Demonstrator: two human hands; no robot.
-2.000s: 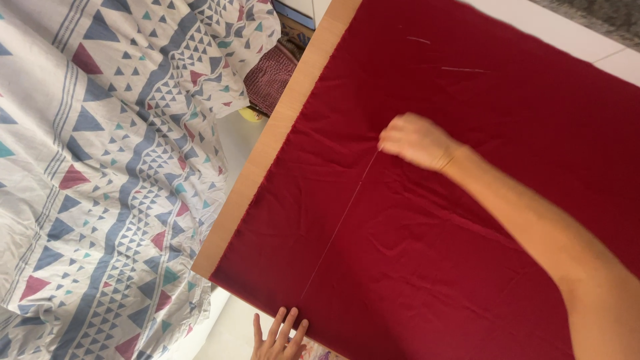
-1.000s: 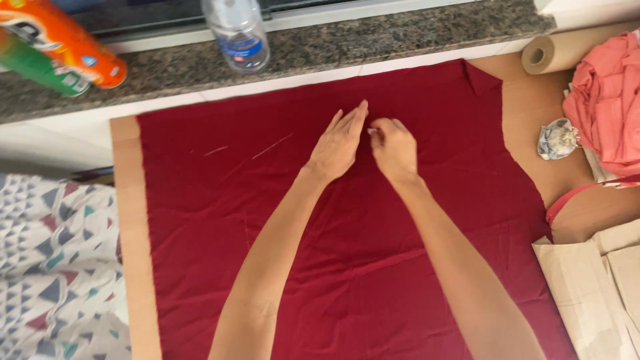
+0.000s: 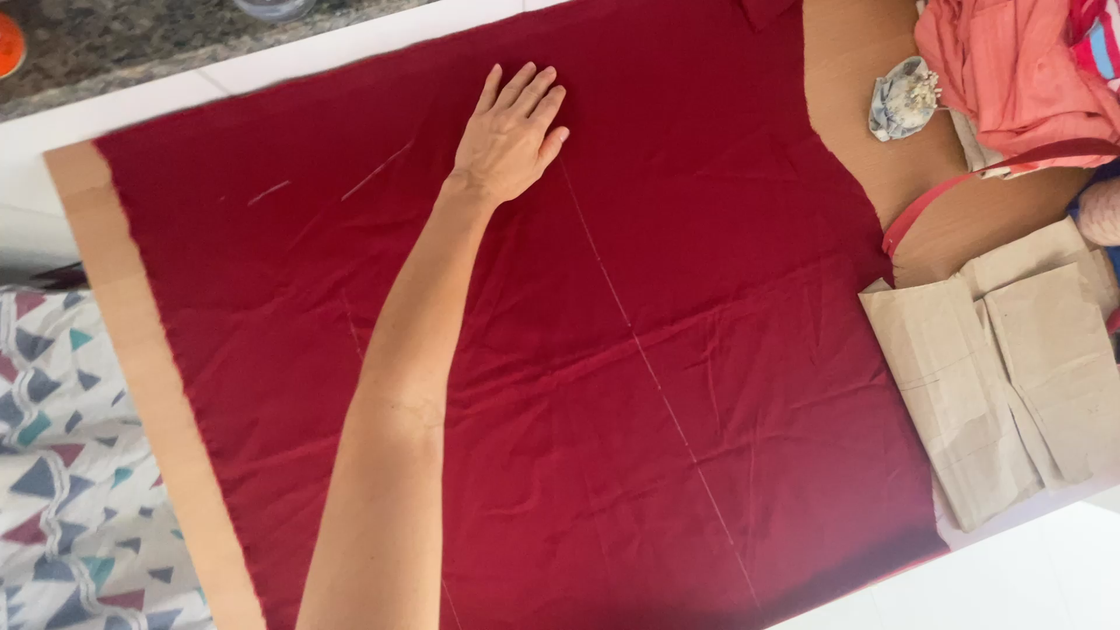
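Dark red fabric [image 3: 700, 201] lies spread over a wooden board [image 3: 149, 350]. My left hand [image 3: 510, 131] rests palm down on the cloth near its far edge, fingers a little apart, holding nothing. A long thin white line [image 3: 658, 385] runs on the fabric from beside my left thumb down to the near edge at the right. Shorter white marks [image 3: 376, 170] show to the left of that hand. Wrinkles cross the middle of the cloth. My right hand is out of view.
Folded brown paper pieces [image 3: 954, 385] overlap the cloth's right edge. Behind them are a red strap [image 3: 927, 206], coral cloth [image 3: 1015, 79] and a pincushion with pins [image 3: 903, 98]. A granite ledge [image 3: 157, 44] runs along the back left. Patterned cloth [image 3: 70, 490] hangs at the left.
My right hand, close to the left one on the fabric one second ago, has left the view. The long white line right of my left hand now shows clearly. The view has shifted strongly.
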